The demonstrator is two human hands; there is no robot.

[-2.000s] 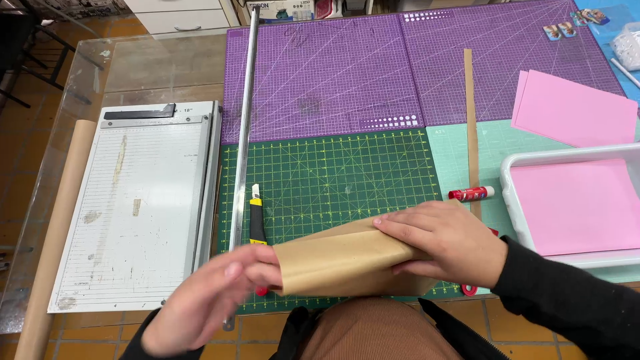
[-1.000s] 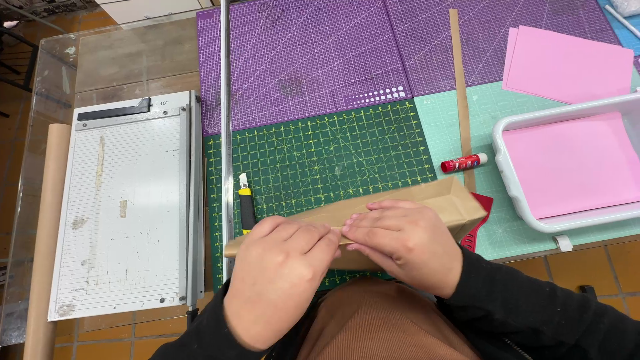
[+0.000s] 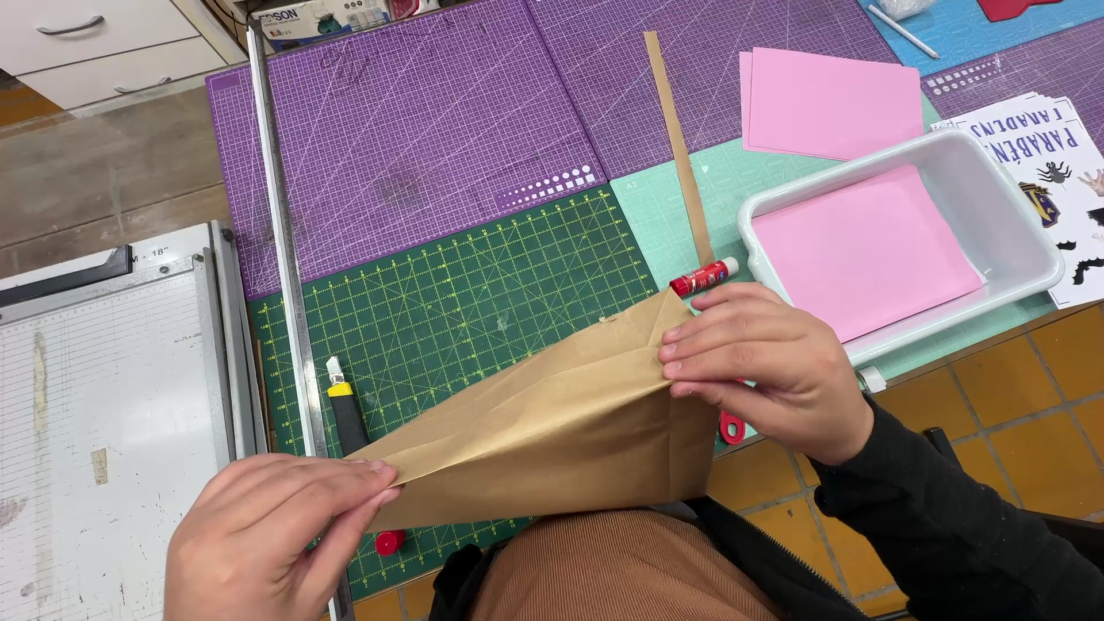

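Observation:
A folded brown kraft paper piece, bag-like in shape, [image 3: 552, 423] spans the space between my hands above the green cutting mat [image 3: 483, 302]. My left hand [image 3: 276, 526] pinches its narrow left end between thumb and fingers. At the wider right end, my right hand [image 3: 768, 371] grips the creased edge. A red glue stick [image 3: 704, 277] lies just beyond my right fingers, and a red cap [image 3: 390, 542] is near the left hand. The yellow and black utility knife [image 3: 347, 414] lies beside the metal ruler [image 3: 289, 250]. Red handles [image 3: 731, 427] show partly under the paper.
A paper trimmer [image 3: 112, 414] occupies the left. On the right are a white plastic tray [image 3: 1022, 216] with pink sheets [image 3: 871, 250], more pink sheets [image 3: 832, 103] and printed sheets [image 3: 1069, 276]. A kraft strip [image 3: 677, 147] lies beyond the glue stick, across purple and mint mats.
My hands, close together at the paper's middle one second ago, are now apart at its two ends. The paper is stretched between them, with its broad side more in view.

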